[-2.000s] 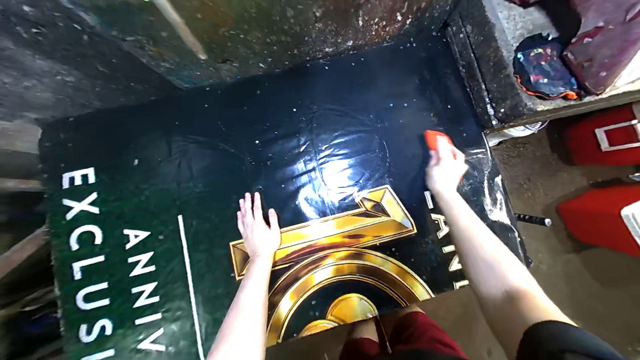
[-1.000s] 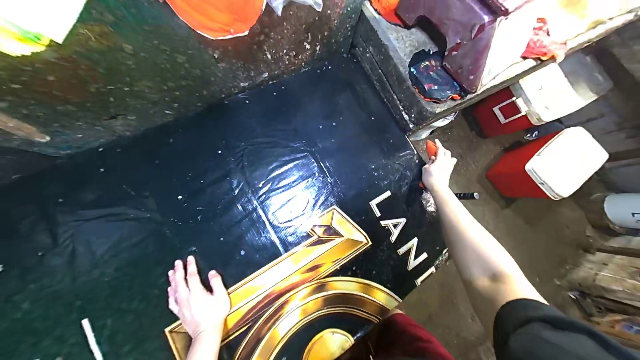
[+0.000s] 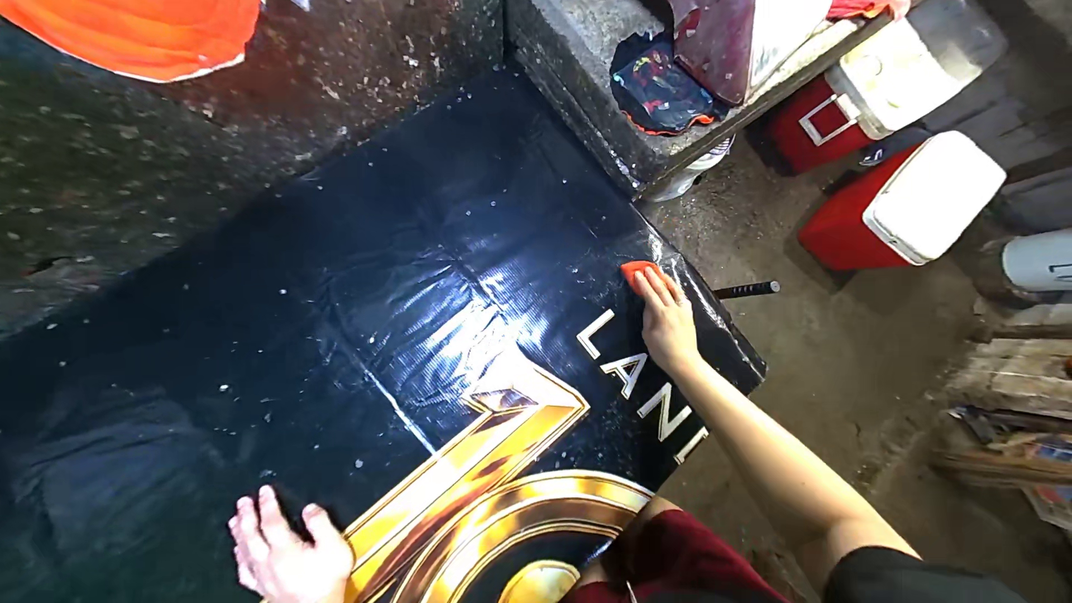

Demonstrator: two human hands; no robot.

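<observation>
A black vinyl banner with large gold figures and white letters covers the surface before me, creased and shiny near its middle. My right hand presses an orange cloth on the banner near its right edge, just above the white letters. At the lower left, my left hand rests on the banner beside the gold figure, fingers spread and holding nothing. The underside of the orange cloth is hidden against the banner.
A concrete ledge at the top carries a dark paint-stained cloth. Red coolers with white lids stand on the floor at right. A black handle juts past the banner's edge. Orange fabric lies at the upper left.
My right hand, with the orange cloth, has moved from the banner's corner near the ledge back along its right edge. My left hand still lies spread on the banner. The view has shifted.
</observation>
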